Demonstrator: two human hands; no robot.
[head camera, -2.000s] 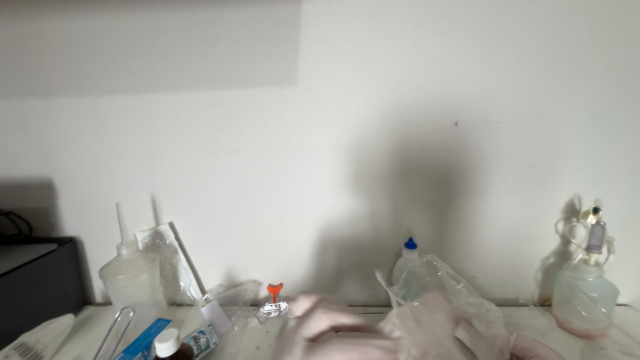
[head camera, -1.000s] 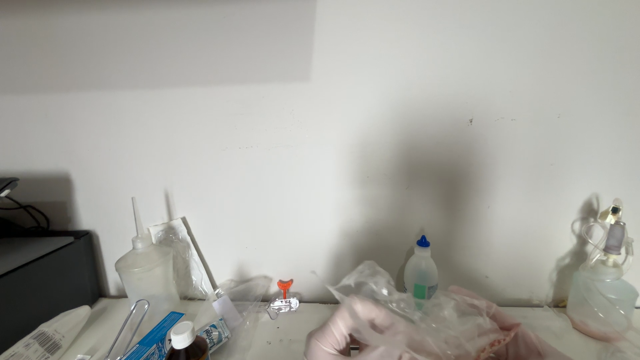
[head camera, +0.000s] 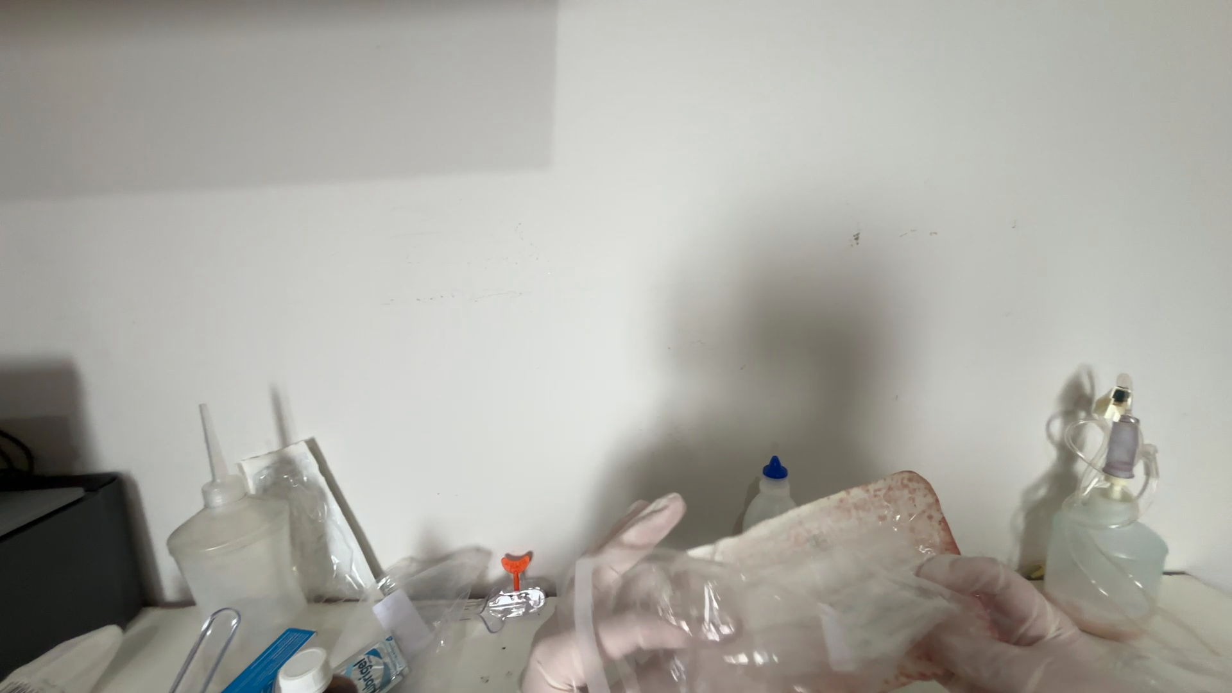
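Note:
My left hand (head camera: 626, 616), in a pale translucent glove, is at the bottom centre, its fingers around a clear plastic bag (head camera: 712, 606). My right hand (head camera: 1011, 616), gloved too, grips the right side of the bag and a whitish flat pad (head camera: 895, 510) with reddish-brown stains. The pad lies behind and partly within the clear plastic; which exactly, I cannot tell. Behind them stands a bottle with a blue cap (head camera: 775, 470), mostly hidden. Both wrists are partly cut off by the lower edge.
At left are a squeeze bottle with a nozzle (head camera: 231, 553), a packet (head camera: 318, 520), a white-capped bottle (head camera: 304, 670), a blue box (head camera: 269, 662) and a dark case (head camera: 67, 568). An orange clip-like piece (head camera: 517, 568) stands mid-table. At right is a jar with tubing (head camera: 1105, 558). A wall rises behind.
The stained pad now shows upright above the bag, where earlier mostly crumpled plastic was seen. My left thumb has lifted, and the bag is spread wider between my hands.

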